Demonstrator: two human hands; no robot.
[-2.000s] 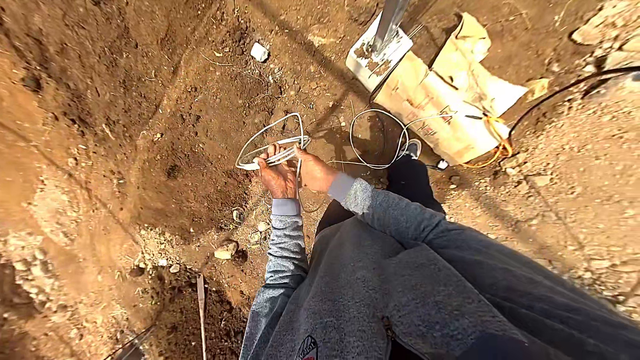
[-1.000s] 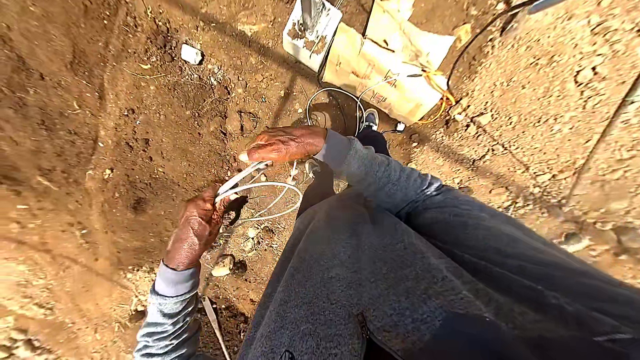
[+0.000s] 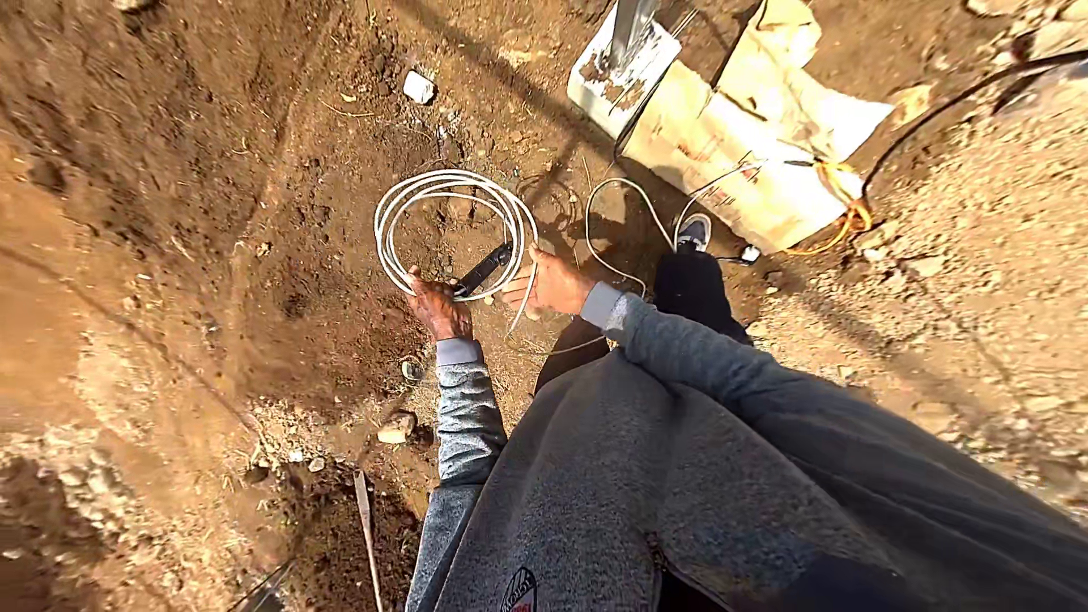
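Observation:
A coil of white cable (image 3: 450,177) is held up in front of me, its loops spread into a wide ring. My left hand (image 3: 439,308) grips the lower left of the ring. My right hand (image 3: 551,285) holds the cable at the coil's lower right side. From there the cable hangs in a slack curve toward my legs, and a loose loop (image 3: 592,223) of it lies on the dirt by my shoe. A black object (image 3: 484,270), perhaps a tool, shows through the ring beside my left hand; whether the hand holds it I cannot tell.
A metal post (image 3: 631,34) stands in a white block (image 3: 586,81) at the top. Beside it lies torn cardboard (image 3: 731,153) with an orange cord (image 3: 852,223) at its edge. A black cable (image 3: 926,119) runs off right. A stone (image 3: 397,427) and a thin stick (image 3: 366,527) lie lower left.
The loops, bunched and narrow earlier, now form a wide open ring. My hands are closer together than one second ago. The view has shifted.

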